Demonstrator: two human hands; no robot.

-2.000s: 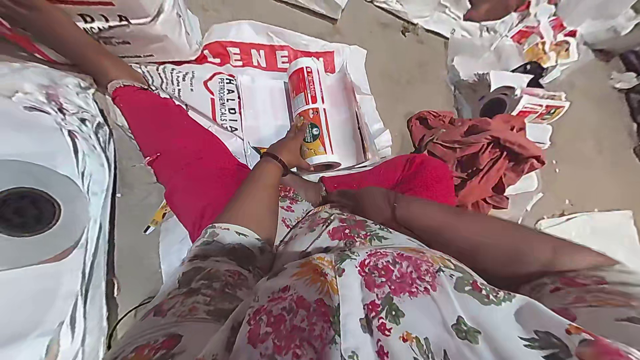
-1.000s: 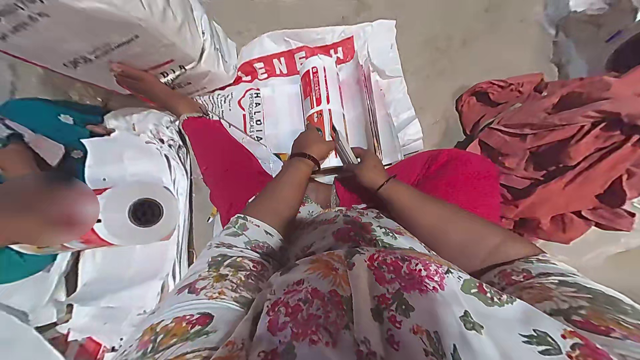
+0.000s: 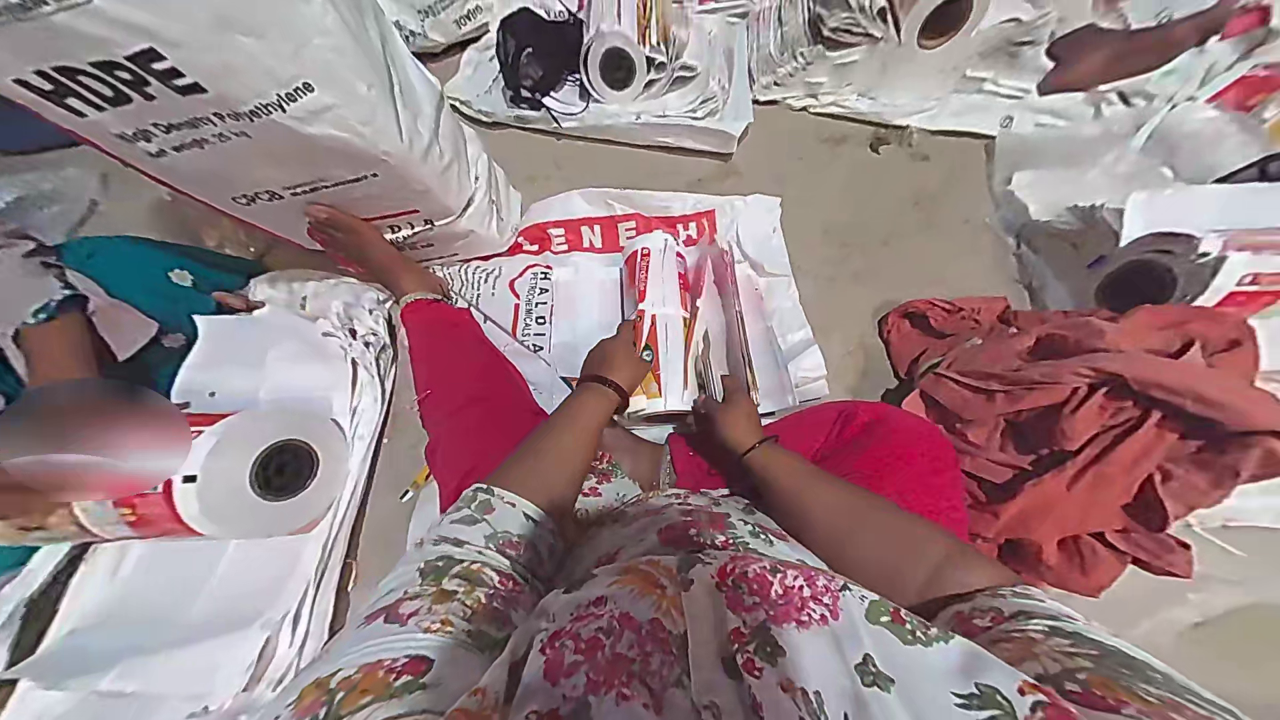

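Observation:
In front of my lap a printed plastic film roll or bundle (image 3: 656,300), white, red and orange, lies on a flattened white woven sack (image 3: 590,290). My left hand (image 3: 617,362) rests on its near left side; whether the fingers grip it is unclear. Beside it, my right hand (image 3: 728,415) is closed on the near end of a thin stack of printed film sheets (image 3: 708,345). The far ends of these sheets lean beside the roll. More film edges lie on the sack to their right. My fingertips are partly hidden by the film.
A large filled HDPE sack (image 3: 330,110) stands at upper left, by my foot. At left, near another person, is a big film roll (image 3: 270,470) on white sheets. A crumpled reddish cloth (image 3: 1080,420) lies right. Behind are a black bag (image 3: 540,60) and more rolls.
Two seconds ago my right hand lay at my lap; now it is at the film sheets beside the roll. My left hand stays by the roll. The view has shifted.

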